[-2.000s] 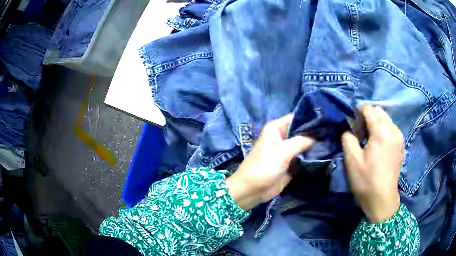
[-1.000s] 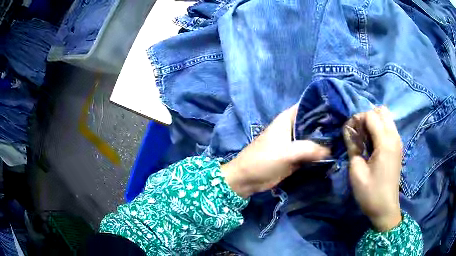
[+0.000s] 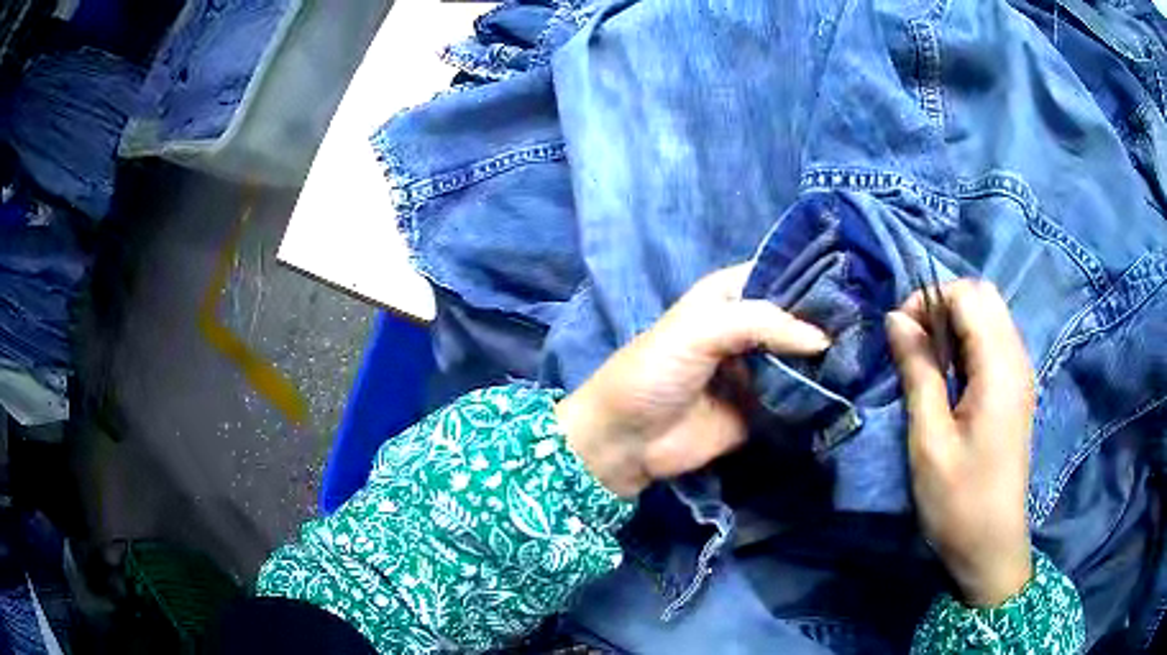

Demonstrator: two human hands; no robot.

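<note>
A blue denim garment (image 3: 691,141) with pale worn patches lies in front of me. A cuff (image 3: 800,384) is held open between my hands, and its darker inside faces up. My left hand (image 3: 685,384) grips the cuff's left edge, with the thumb on the inside and the fingers hidden under the cloth. My right hand (image 3: 966,422) pinches the cuff's right side between thumb and fingers. Thin dark lines show at the right fingertips; I cannot tell whether they belong to a tool or to the cloth.
The garment lies over a white table (image 3: 352,205). A blue bin (image 3: 374,397) is beneath the table edge. A pale tub (image 3: 211,115) of denim stands at the upper left. More denim (image 3: 64,141) is at the far left. Yellow marking (image 3: 250,365) runs on the grey floor.
The cuff has been turned and opened upward, showing more of its inside and its lower edge. My left thumb has shifted on the edge. My right hand has stayed at the cuff's right side.
</note>
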